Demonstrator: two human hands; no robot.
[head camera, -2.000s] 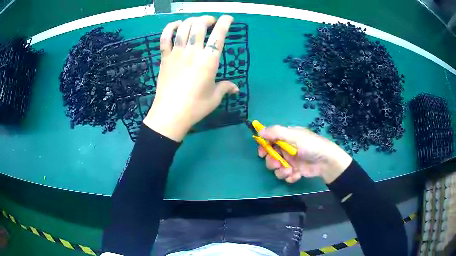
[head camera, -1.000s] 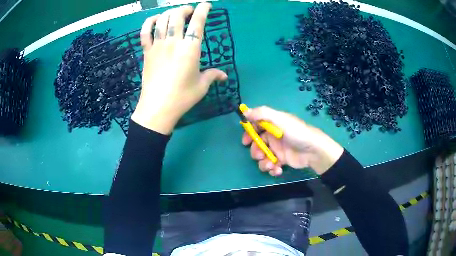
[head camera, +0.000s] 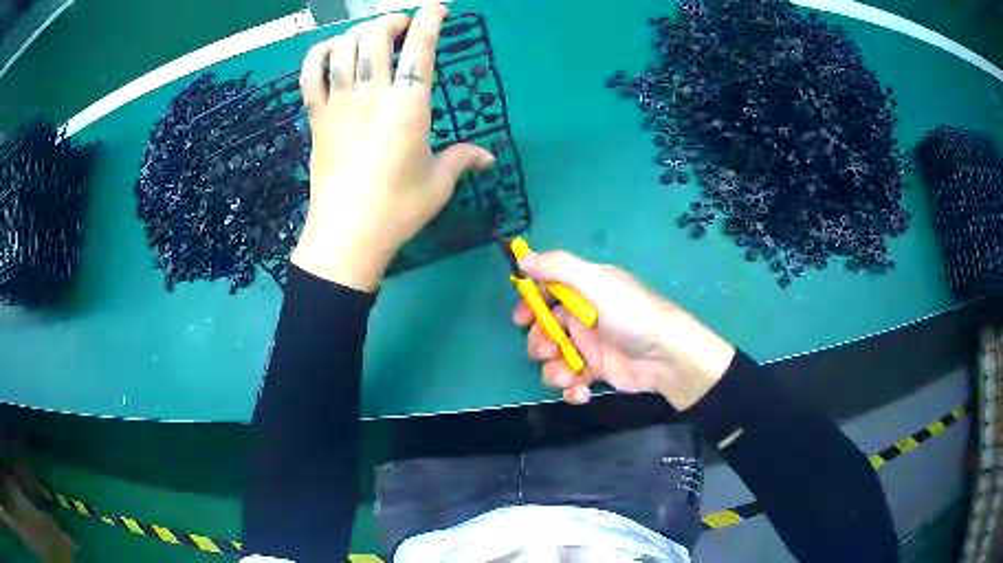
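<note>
A flat black sprue frame (head camera: 481, 101) lies mid-bench, its left part over the left heap of cut parts (head camera: 182, 187). My left hand (head camera: 379, 154) lies spread on the frame, palm down, fingers over its far edge and thumb out to the right. My right hand (head camera: 605, 324) holds yellow-handled side cutters (head camera: 548, 313). Their dark jaws are at the frame's near right corner; whether they bite a bar is too small to tell. Small black moulded parts (head camera: 473, 99) sit between the frame's bars.
A wide right heap of cut parts (head camera: 781, 132) lies on the green bench (head camera: 616, 209). A left stack of sprue frames (head camera: 39, 214) stands at far left, a right stack (head camera: 968, 209) at far right. A pale strip (head camera: 187, 72) runs along the far side.
The cutters in my right hand have moved left and slightly up, along the frame's near right corner. The camera view has shifted. My left hand stays on the frame.
</note>
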